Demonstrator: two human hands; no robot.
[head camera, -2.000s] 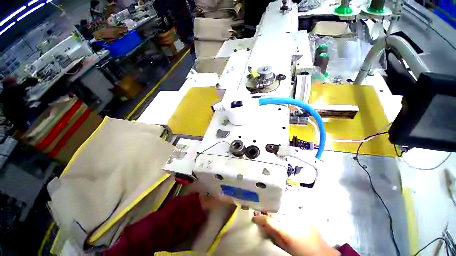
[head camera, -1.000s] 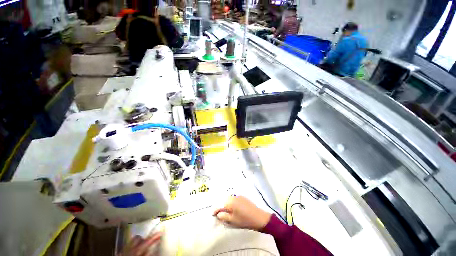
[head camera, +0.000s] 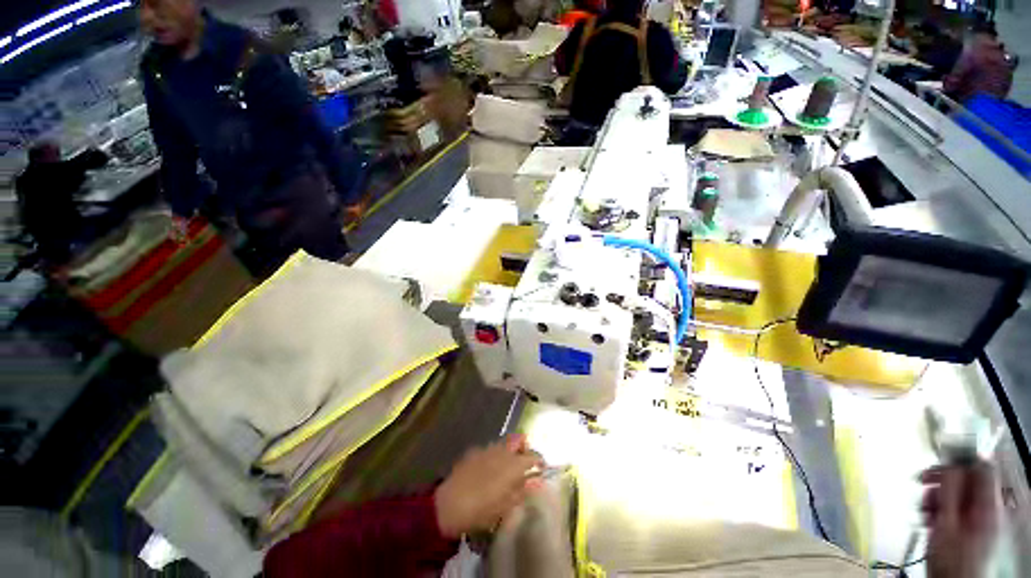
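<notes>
A beige fabric panel (head camera: 690, 544) with a yellow-bound edge lies at the front of the machine table, below the white sewing machine head (head camera: 565, 350). My left hand (head camera: 492, 485), in a maroon sleeve, is at the panel's left side, just below the head. Its fingertips are close together at the fabric; whether they grip it is unclear. My right hand (head camera: 961, 514) is at the far right, strongly blurred and cut off below. Something pale shows at its fingers; I cannot tell what it is or whether it is held.
A folded stack of beige panels with yellow edges (head camera: 305, 361) lies left of the machine. The black-framed screen (head camera: 921, 296) stands on the right, with a thin black cable (head camera: 791, 452) on the table. A person in dark clothes (head camera: 243, 124) is in the aisle behind the stack.
My right hand has moved from the panel to the far right of the table. My left hand shows more clearly near the machine head. The view has turned back left, bringing the stack into view.
</notes>
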